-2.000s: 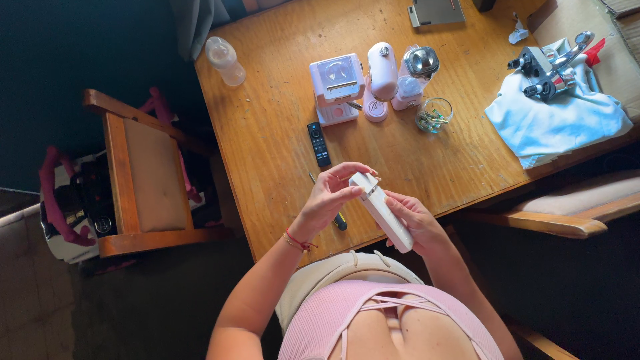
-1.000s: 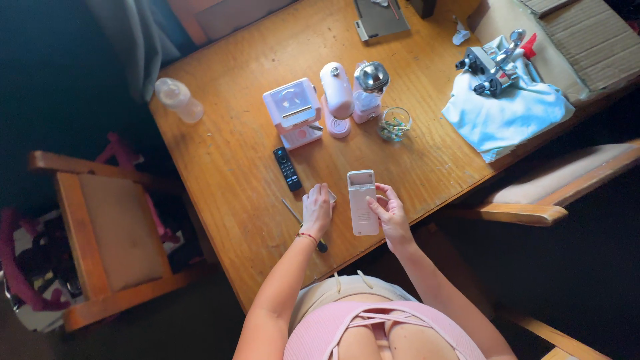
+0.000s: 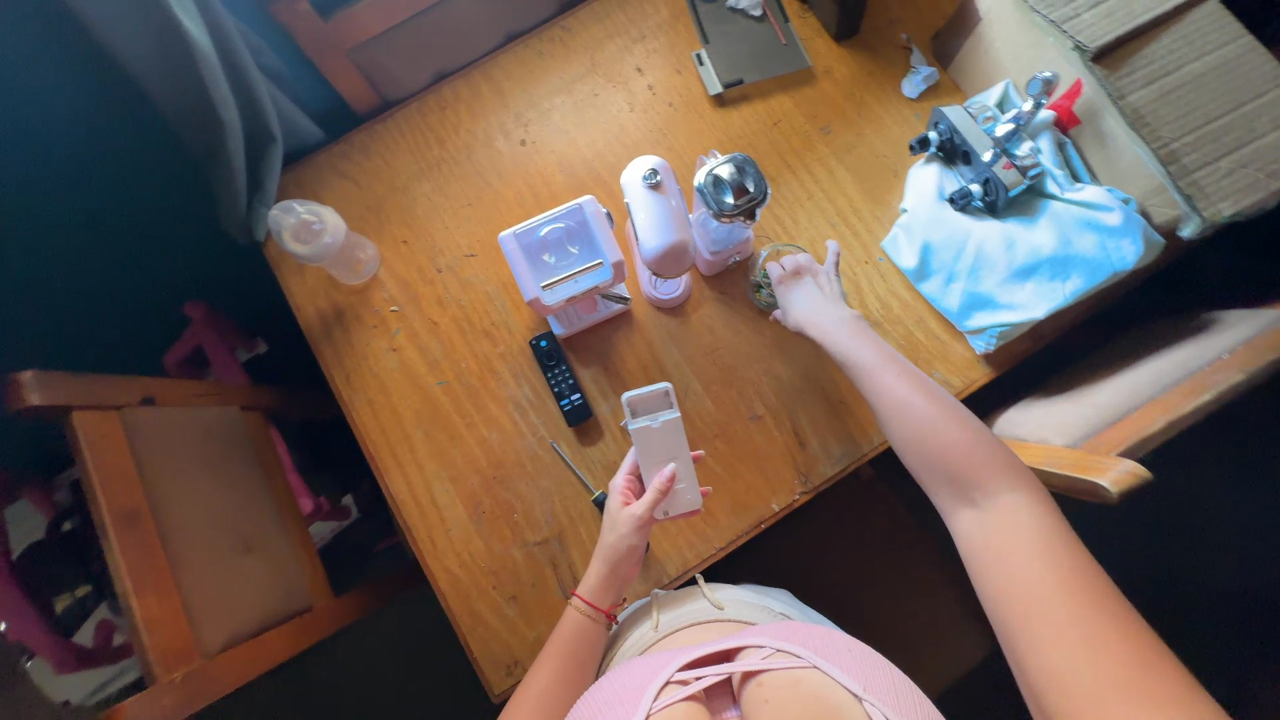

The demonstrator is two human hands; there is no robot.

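Observation:
My left hand (image 3: 640,500) holds a slim pinkish-white plastic case (image 3: 663,455) over the near part of the table; its upper end has a rectangular opening. My right hand (image 3: 808,290) is stretched out to a small glass bowl (image 3: 757,283) of small items, its fingers over the rim; whether they pinch anything is hidden. A screwdriver (image 3: 577,470) lies beside my left hand, its handle partly covered. Beyond my hands stand a toy-like pink coffee machine (image 3: 565,255), a pink stand mixer (image 3: 660,225) and a pink blender-like appliance (image 3: 728,215). A black remote control (image 3: 560,380) lies below the coffee machine.
A baby bottle (image 3: 325,242) lies at the table's left edge. At right, a chrome mixer tap (image 3: 985,150) rests on a light blue cloth (image 3: 1020,255) by a cardboard box (image 3: 1180,100). A grey tray (image 3: 750,45) lies at the back. Wooden chairs (image 3: 150,520) stand around the table (image 3: 450,330).
The case has passed from my right hand to my left hand. My right hand has reached forward and right to the glass bowl. Two seconds ago both hands were on the case.

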